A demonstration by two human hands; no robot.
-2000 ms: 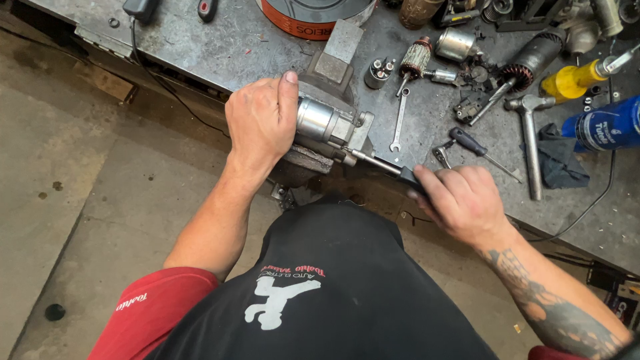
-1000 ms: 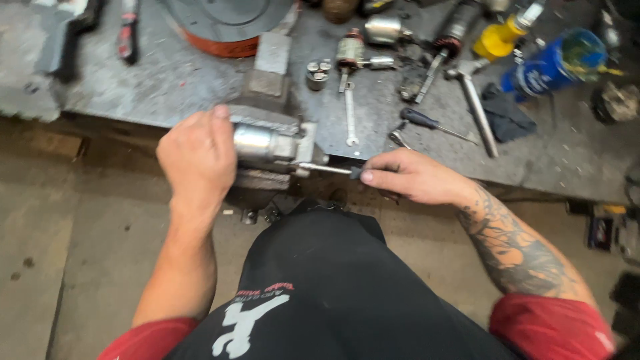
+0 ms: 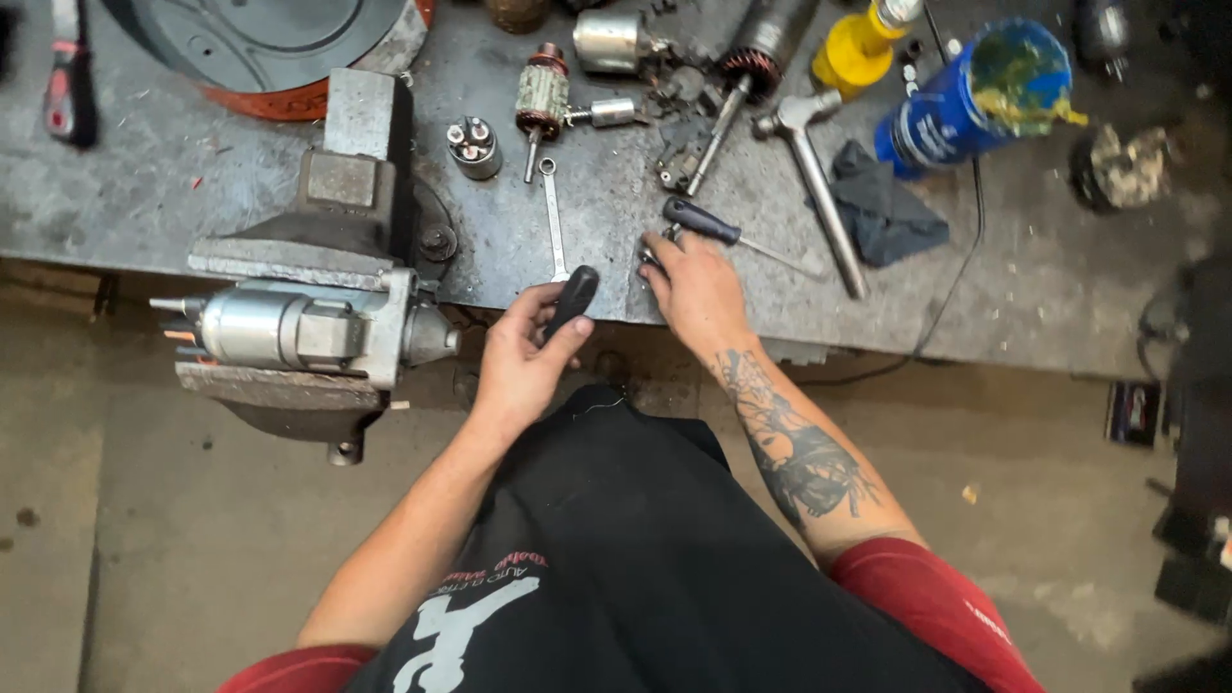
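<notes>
My left hand (image 3: 534, 351) holds a screwdriver by its black handle (image 3: 572, 302) in front of the bench edge; the shaft is hidden. My right hand (image 3: 695, 289) rests at the bench edge with its fingers on a small metal tool (image 3: 656, 252), mostly covered, perhaps a ratchet. Just beyond those fingers lies a screwdriver with a dark blue handle (image 3: 703, 220). Left of my hands, a starter motor (image 3: 279, 325) is clamped sideways between the jaws of a bench vise (image 3: 289, 262). A combination wrench (image 3: 553, 221) lies between the vise and my right hand.
Farther back on the metal bench (image 3: 616, 173) are a solenoid (image 3: 474, 149), an armature (image 3: 542, 96) and a metal housing (image 3: 610, 42). To the right lie a hammer (image 3: 818, 183), a dark cloth (image 3: 881, 207), a yellow bottle (image 3: 857, 53) and a blue grease container (image 3: 962, 101).
My left hand has left the starter motor and now holds the black-handled screwdriver, which was in my right hand at the motor. My right hand has moved right, to the small tool on the bench.
</notes>
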